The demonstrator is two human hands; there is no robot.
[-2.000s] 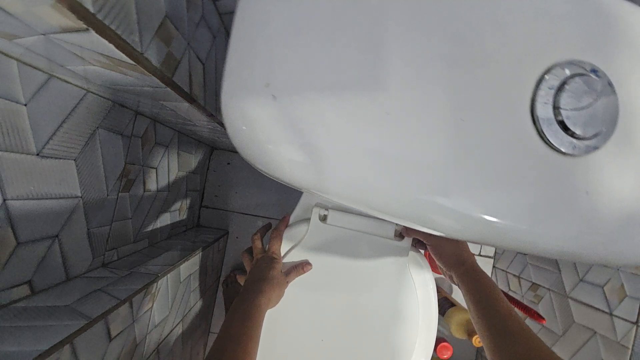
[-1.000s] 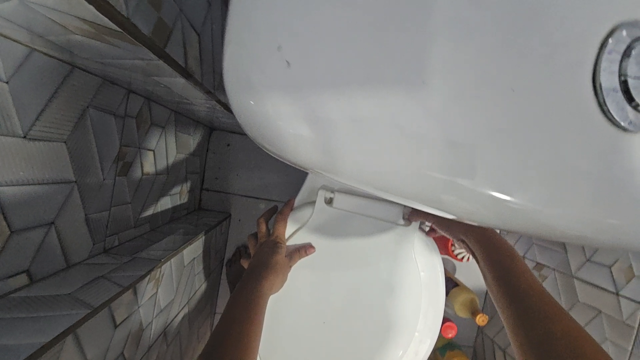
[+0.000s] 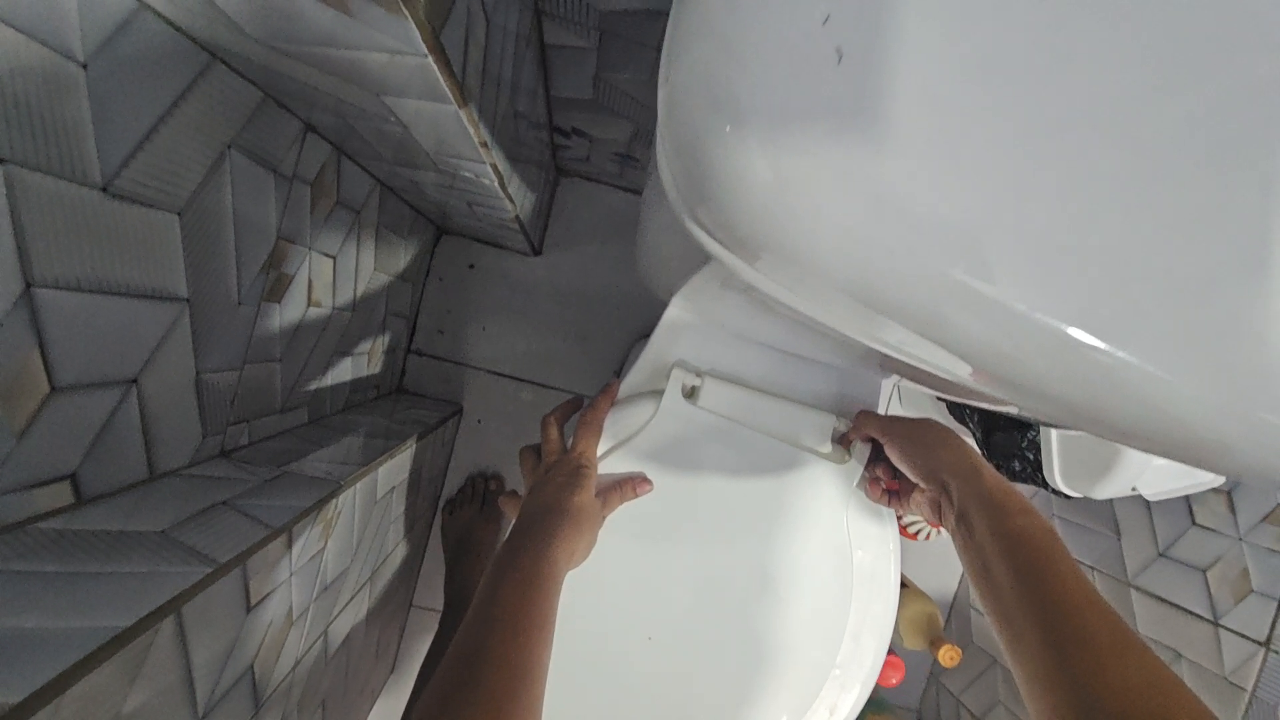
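A white toilet lid point(image 3: 710, 570) lies closed over the bowl, below the big white cistern point(image 3: 960, 200). My left hand point(image 3: 575, 490) rests on the lid's left edge near the hinge, thumb on top and fingers spread over the side. At the right end of the white hinge bar point(image 3: 765, 412), my right hand point(image 3: 905, 465) has its fingers curled and pinched at the hinge. Whether it grips a small part there cannot be told, since the fingers hide it.
Tiled walls point(image 3: 110, 260) and a tiled ledge point(image 3: 230, 510) stand at the left, with a bare foot point(image 3: 475, 505) beside the bowl. On the right are a white bin point(image 3: 1110, 462) with a black bag point(image 3: 1010, 440), a bottle with an orange cap point(image 3: 920, 620) and a red cap point(image 3: 890, 670).
The view has shifted, bringing the bin and the foot into sight. My right hand shows more fully at the hinge's right end. My left hand stays at the lid's left edge.
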